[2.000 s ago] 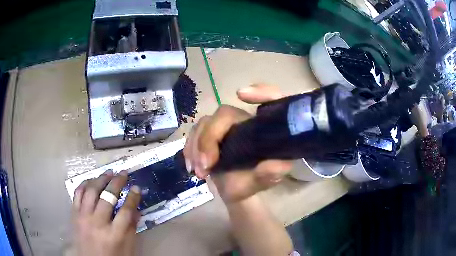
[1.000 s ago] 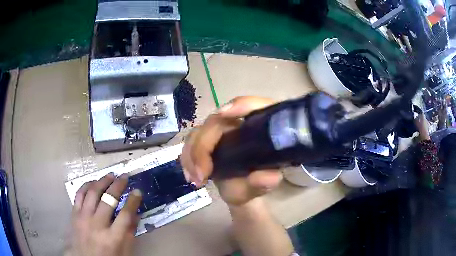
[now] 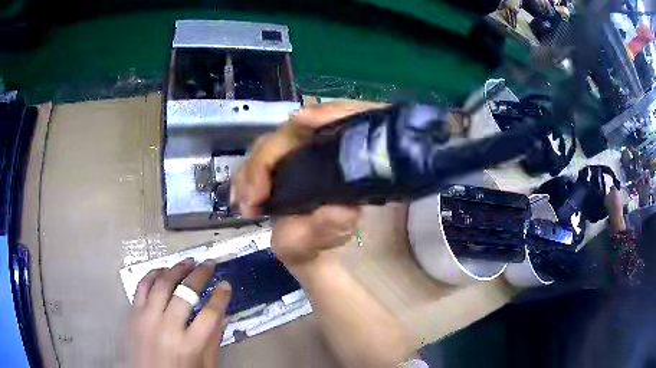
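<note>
A glossy black plastic housing (image 3: 255,282) lies on the scuffed white fixture plate (image 3: 270,320) in front of me. My left hand (image 3: 176,309) rests with spread fingers on the left end of the housing. My right hand (image 3: 302,208) is closed around the thick black electric screwdriver (image 3: 324,169) with a pale label. The screwdriver's tip end is at the front of the silver-grey screw feeder (image 3: 187,194), by its pick-up block. The tip itself is hidden behind my fingers. The feeder's right front is also covered.
White bowls stand at the right; the nearest bowl (image 3: 426,233) holds stacked long black housings (image 3: 482,223). A black cable runs from the screwdriver to the upper right. A light blue sheet (image 3: 11,309) is at the left edge. A patterned sleeve (image 3: 626,248) of another person shows far right.
My right hand has moved the screwdriver up and left, from over the housing's right end to the feeder's front. My left hand stays on the housing. The whole view has shifted slightly.
</note>
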